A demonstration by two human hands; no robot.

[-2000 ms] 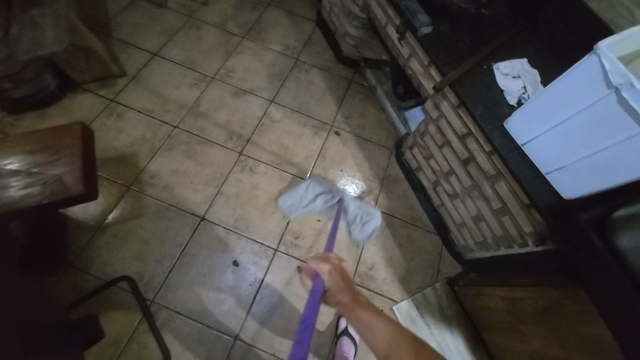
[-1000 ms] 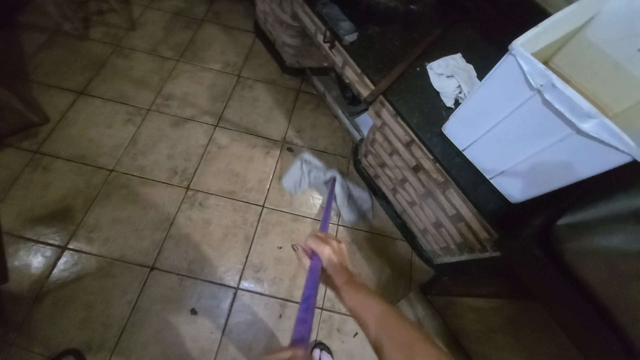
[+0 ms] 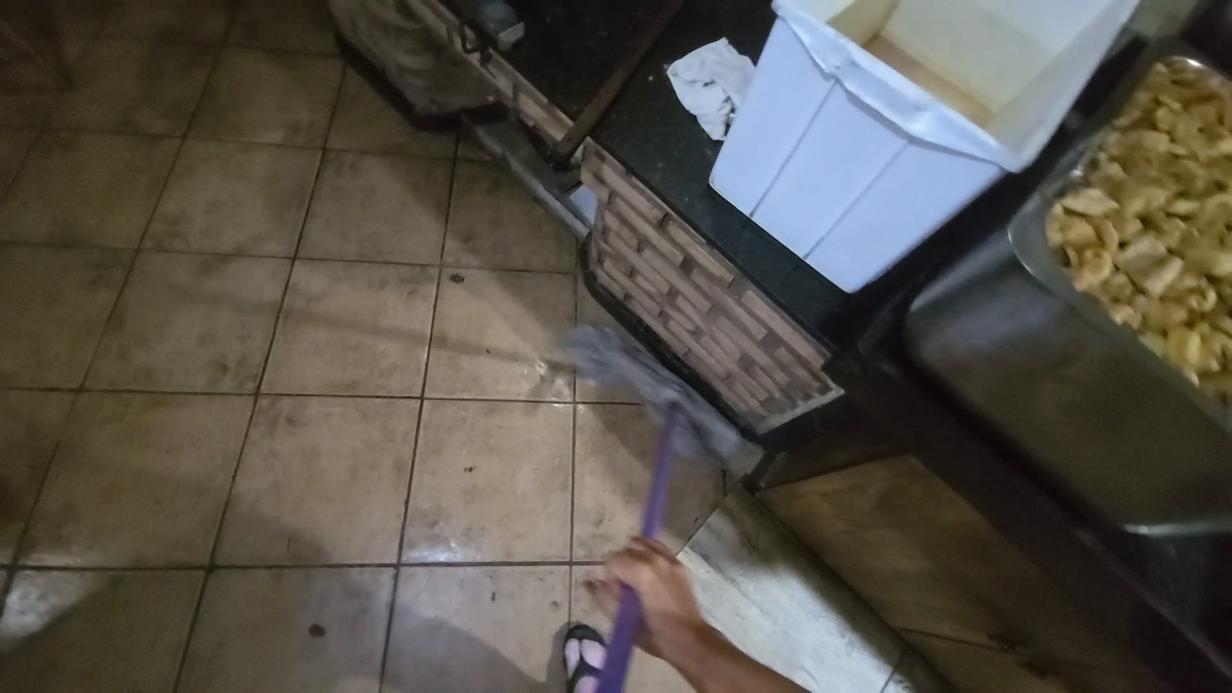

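Observation:
My right hand (image 3: 654,592) is closed around a purple pole (image 3: 658,486), low in the view and right of centre. At the pole's far end a grey cloth (image 3: 640,375) is spread on the tiled floor (image 3: 337,327), blurred, lying along the base of the tile-faced counter side (image 3: 707,298). The pole runs out of the frame at the bottom. My left hand is not in view.
On the dark counter stand a white plastic bin (image 3: 837,164) and a crumpled white cloth (image 3: 710,85). A metal tray (image 3: 1039,385) of pale yellow food pieces (image 3: 1155,231) is at the right. A foot in a black sandal (image 3: 583,654) is on the floor below.
The grey cloth on the pole has moved right across the floor, from open tiles up against the counter's base. The view has shifted right, bringing the food tray in.

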